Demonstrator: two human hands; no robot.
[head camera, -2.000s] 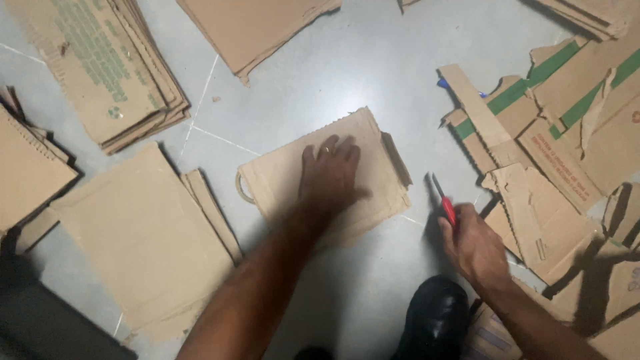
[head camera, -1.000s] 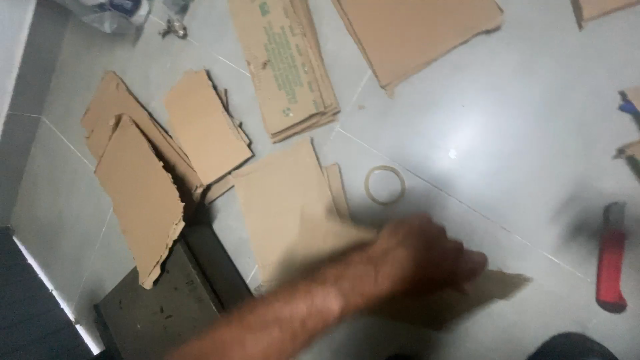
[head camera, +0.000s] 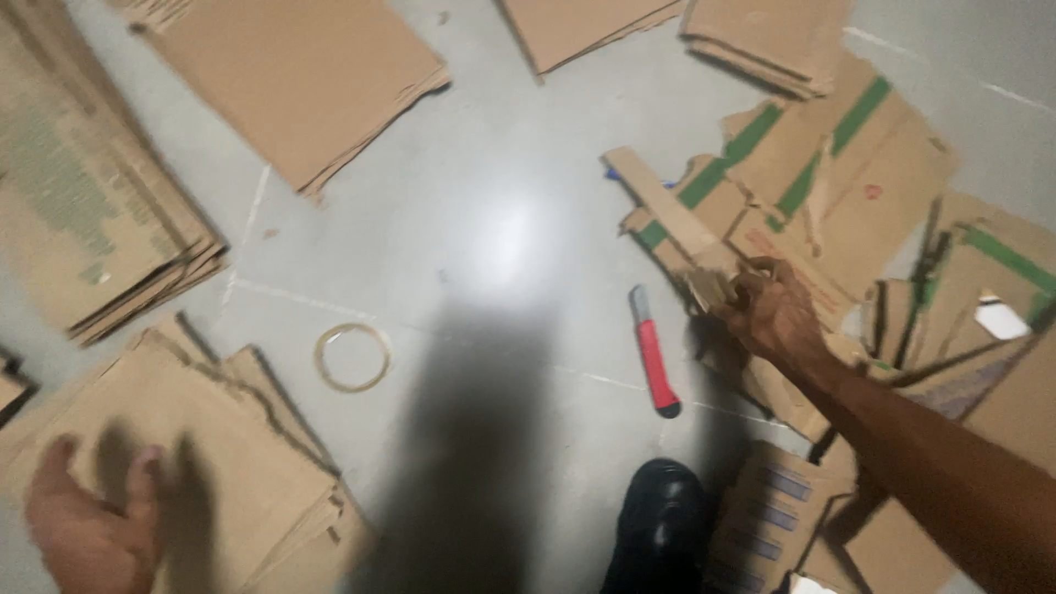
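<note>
At the lower left, my left hand (head camera: 99, 520) is over a stack of cardboard sheets (head camera: 223, 462), its fingers apart and nothing held. My right hand (head camera: 771, 313) grips a cardboard scrap (head camera: 708, 287) at its torn edge, above the heap of torn cardboard on the right. A red utility knife (head camera: 656, 359) lies on the floor between my hands, nearer the right one, with its blade end pointing away from me. Left of the knife, a roll of tape (head camera: 352, 357), thin and ring-shaped, lies flat on the grey floor.
Cardboard with green stripes (head camera: 891, 165) spreads across the right. A printed cardboard stack (head camera: 91, 206) lies at the left, and more sheets (head camera: 297, 74) lie along the top. My black shoe (head camera: 660, 528) is at the bottom, beside cardboard with purple print (head camera: 763, 511).
Two seconds ago my right hand held the red knife and my left hand pressed on a cardboard piece at the middle. The knife now lies on the floor, and that piece has left the middle.
</note>
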